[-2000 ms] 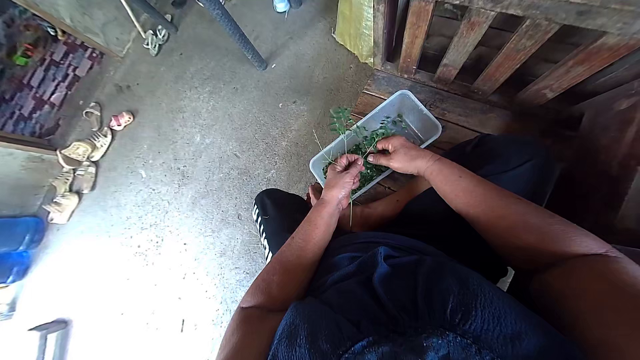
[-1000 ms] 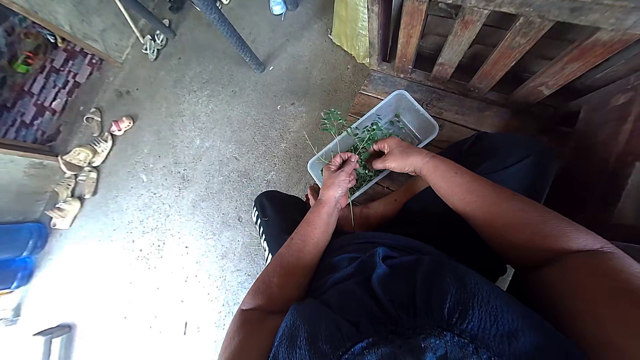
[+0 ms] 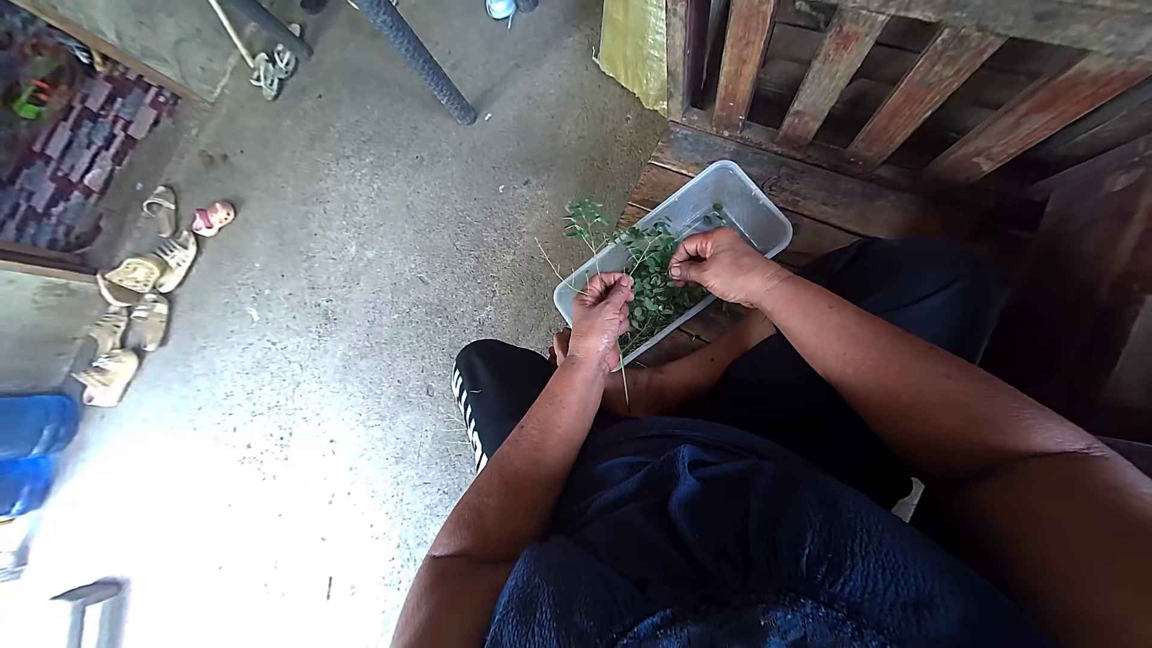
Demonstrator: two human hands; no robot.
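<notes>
A clear rectangular plastic container (image 3: 760, 209) lies slantwise by my legs on a wooden slatted seat. Green leafy sprigs (image 3: 655, 301) with small leaves fill its nearer part. My left hand (image 3: 603, 315) is closed around thin stems at the container's near-left end; a leafy sprig (image 3: 587, 225) and a bare stalk stick out beyond it, and a stem hangs below the fist. Over the leaves, my right hand (image 3: 720, 267) has its thumb and forefinger pinched together; whether a leaf is between them cannot be told.
Wooden slats (image 3: 927, 94) of the bench rise at the upper right, beside a yellow sack (image 3: 634, 54). Several shoes (image 3: 144, 274) lie along the left of the concrete floor (image 3: 360, 225). Blue plastic containers (image 3: 36, 427) stand at the left edge. A dark textured leg (image 3: 418, 58) reaches the floor at the top.
My right hand has shifted slightly away from my left hand over the container, compared with two seconds ago. The left hand stays closed on the stems in about the same place.
</notes>
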